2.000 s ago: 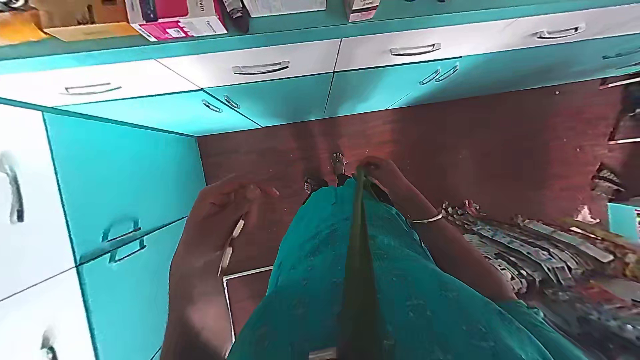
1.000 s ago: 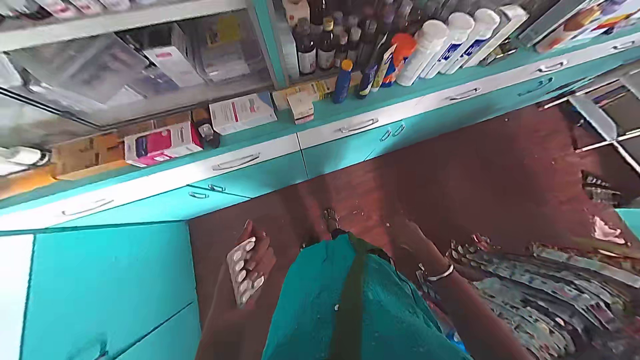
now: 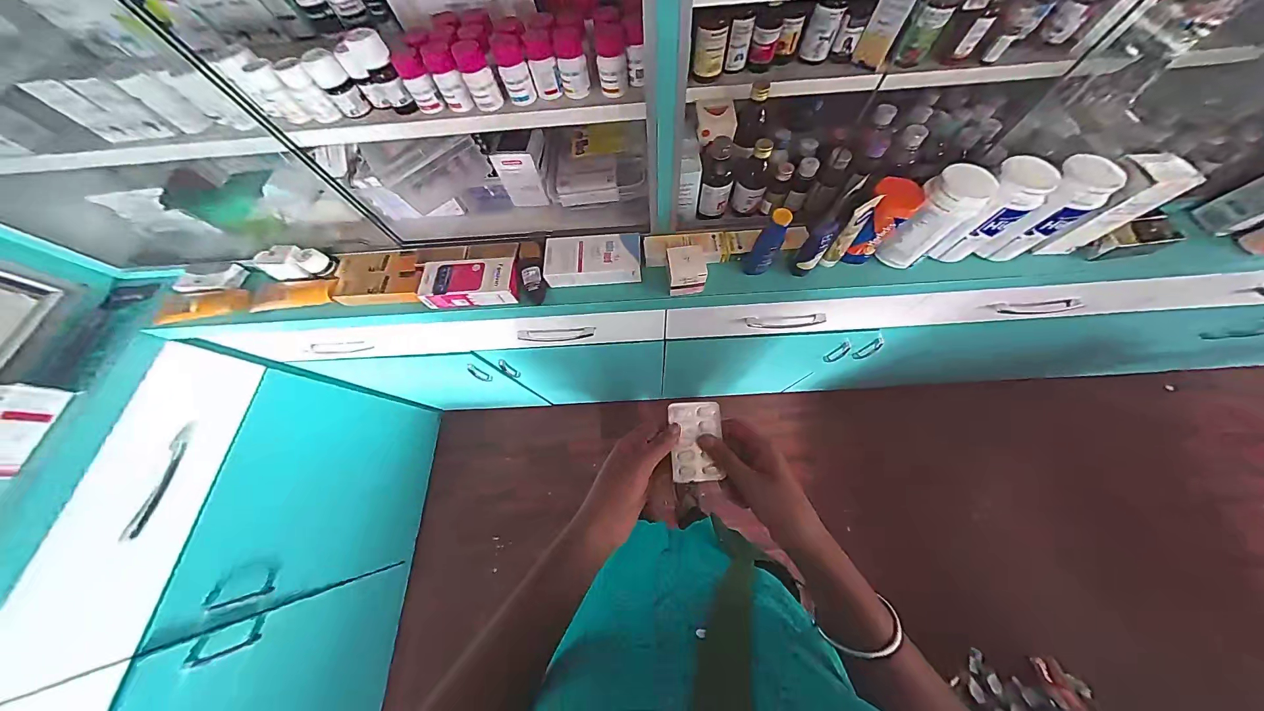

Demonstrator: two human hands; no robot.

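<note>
A white blister pack of tablets (image 3: pixel 696 441) is held upright between both hands in front of my waist. My left hand (image 3: pixel 637 464) grips its left edge, with the thumb at the side. My right hand (image 3: pixel 755 469) holds the right edge, and its thumb lies over the front of the pack. A metal bangle (image 3: pixel 869 637) circles my right wrist. The fingers behind the pack are hidden.
Ahead runs a counter (image 3: pixel 612 296) with drawers, carrying medicine cartons (image 3: pixel 592 261) and large white bottles (image 3: pixel 948 212). Behind it stand glass-fronted shelves of bottles (image 3: pixel 474 74). A teal cabinet (image 3: pixel 286 494) is at the left. Blister strips (image 3: pixel 1022 686) lie at the lower right.
The blister pack was in my left hand alone one second ago. My hands have come together, and my right hand now holds it too. The view has shifted up towards the shelves.
</note>
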